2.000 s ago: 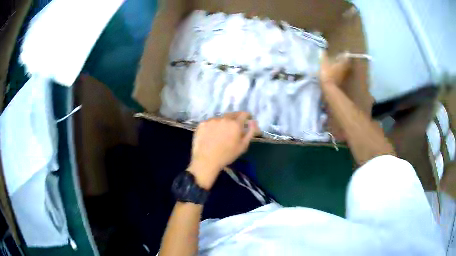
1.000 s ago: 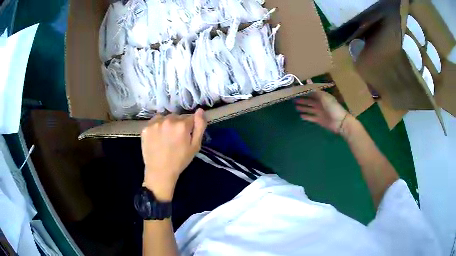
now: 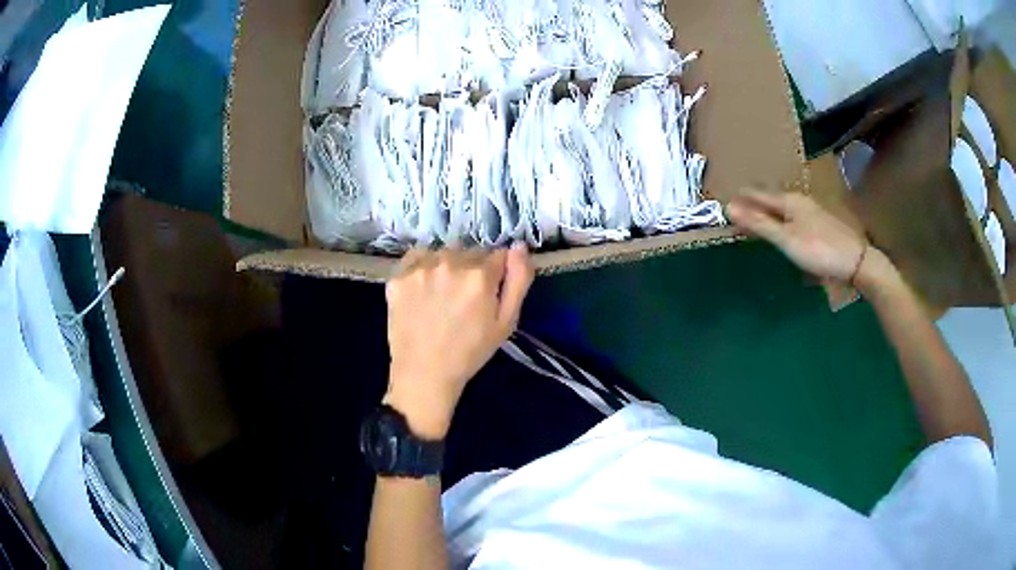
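The open brown carton stands in front of me with its near flap folded outward. Wrapped solar panels, white packets with thin white cords, stand on edge in it in two rows, with a thin brown divider edge partly showing between them. My left hand, with a black watch on the wrist, is closed over the near flap. My right hand is at the carton's near right corner, fingers extended, holding nothing that I can see.
White sleeves lie on the green-topped bench at the left, with more stacked nearer me and a small cord end sticking out. A cardboard insert with round holes is at the right. The green floor shows below the carton.
My right hand has left the carton's inner right side, dropped below the near flap, then risen to the near right corner. My left hand now grips the flap.
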